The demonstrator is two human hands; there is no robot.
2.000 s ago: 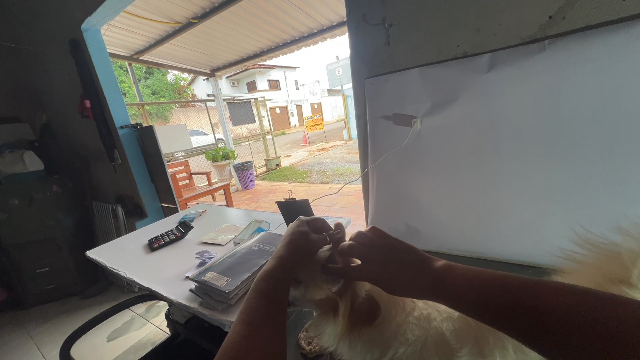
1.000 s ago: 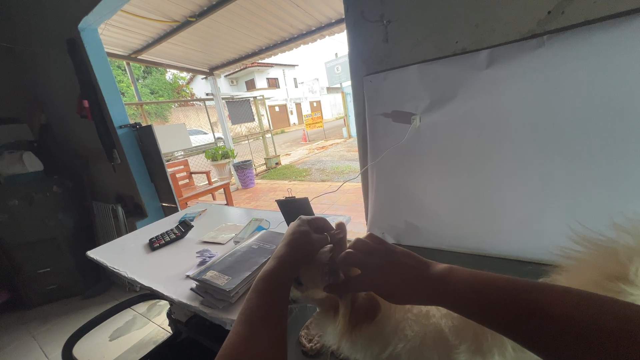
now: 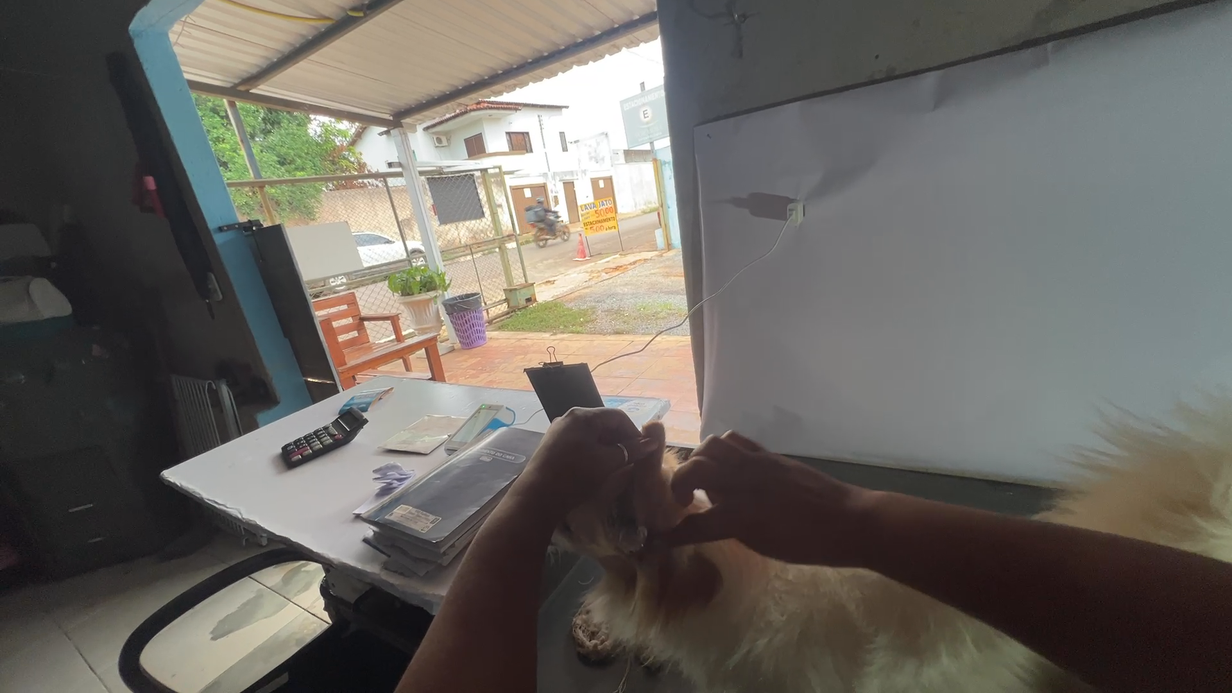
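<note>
A light, long-haired dog (image 3: 770, 606) lies or stands along the lower right, its rear fur reaching the right edge. My left hand (image 3: 592, 448), with a ring on one finger, pinches the upper part of the dog's ear (image 3: 653, 481) near the head. Just right of it, my right hand (image 3: 741, 496) has its bent fingers at the ear and the fur beside it. Shadow and the hands hide much of the dog's head, and whether the right fingers grip anything is unclear.
A white table (image 3: 241, 491) holds a calculator (image 3: 324, 438), stacked folders (image 3: 457, 491), papers and a black clipboard (image 3: 564, 387). A chair (image 3: 144, 626) is at lower left. A cable (image 3: 664, 332) runs to a wall outlet (image 3: 795, 213). Outside are a wooden bench (image 3: 366, 337) and a motorcycle rider (image 3: 546, 221).
My right hand's fingers have shifted at the dog's ear, while my left hand stays on it. A motorcycle rider has appeared on the street outside.
</note>
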